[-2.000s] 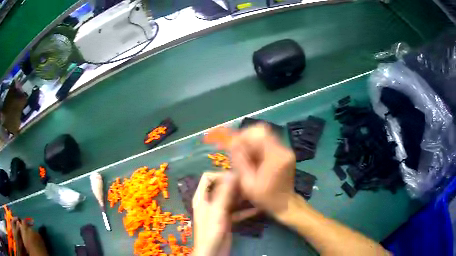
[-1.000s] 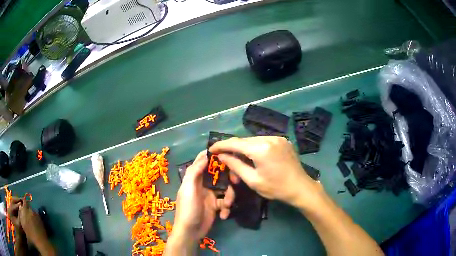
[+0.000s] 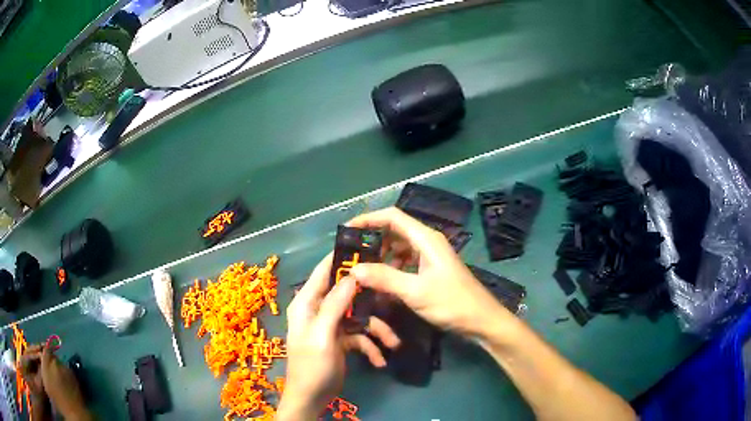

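Observation:
A black housing (image 3: 359, 238) is held upright in both hands at the centre, with an orange clip (image 3: 347, 267) in its middle. My left hand (image 3: 317, 329) grips its left side and lower part, thumb on the orange clip. My right hand (image 3: 428, 275) holds it from the right, thumb pressed near the clip and fingers behind. The fingers hide part of the housing. A pile of orange clips (image 3: 235, 308) lies left of my hands. More black housings (image 3: 509, 220) lie behind and right of my right hand.
A heap of small black inserts (image 3: 609, 247) and an open clear bag (image 3: 650, 205) are at right, above a blue bin (image 3: 708, 382). A knife (image 3: 165, 304) and crumpled bag (image 3: 111, 310) lie left. A black rounded unit (image 3: 418, 105) sits beyond the white line. Another person's hands (image 3: 51, 380) are at lower left.
Both thumbs are now on the housing near the orange clip; my right fingers have moved behind it. The black rounded unit and part-assembled housing on the far strip have shifted left.

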